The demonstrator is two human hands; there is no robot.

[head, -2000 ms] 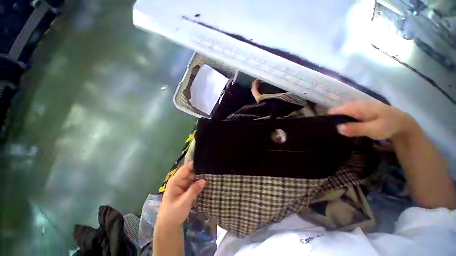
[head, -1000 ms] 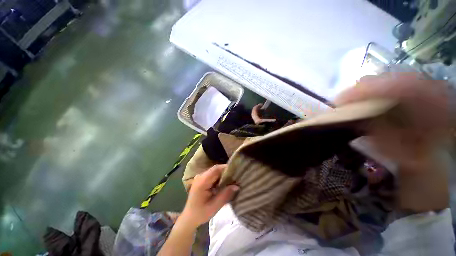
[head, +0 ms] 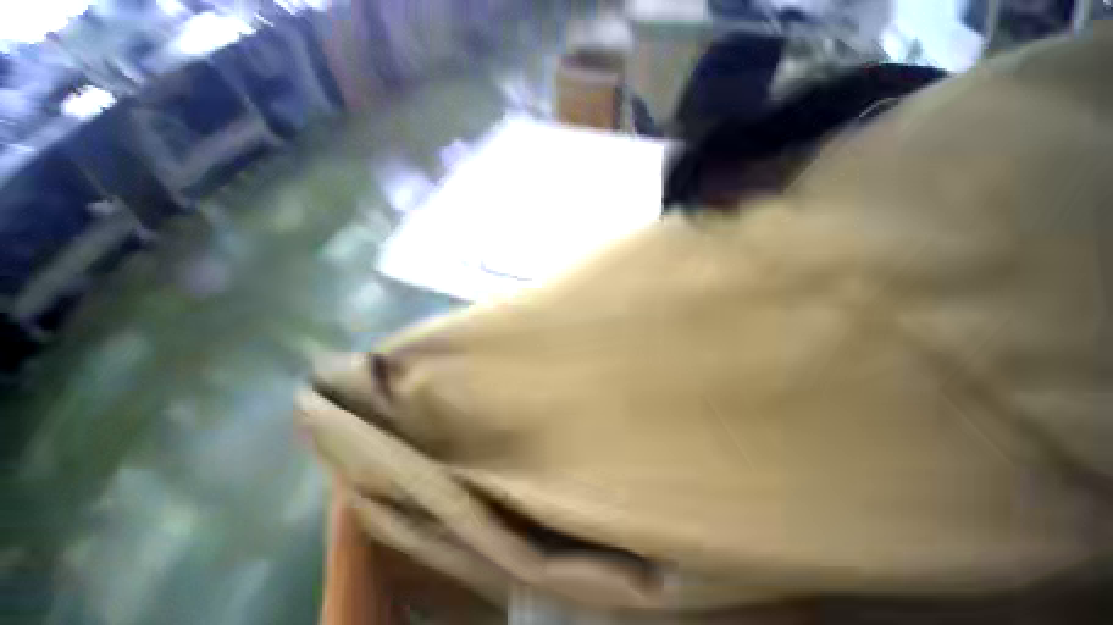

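Observation:
A khaki-tan coat is spread out and raised close in front of me, filling the middle and right of the view, blurred. A dark edge or opening shows along its lower left side. My left forearm shows at the bottom left, below the coat's corner; the hand itself is hidden by cloth or lost in blur. My right hand is not in view.
The white machine table is behind the coat. A dark shape, perhaps cloth or a person, is beyond it, with a brown box at the back. Green floor lies at left, with a row of dark blue furniture.
The coat has been lifted and spread up across the view, tan side showing. The dark panel and check lining are no longer seen. The view has tilted up, and my right hand has left it.

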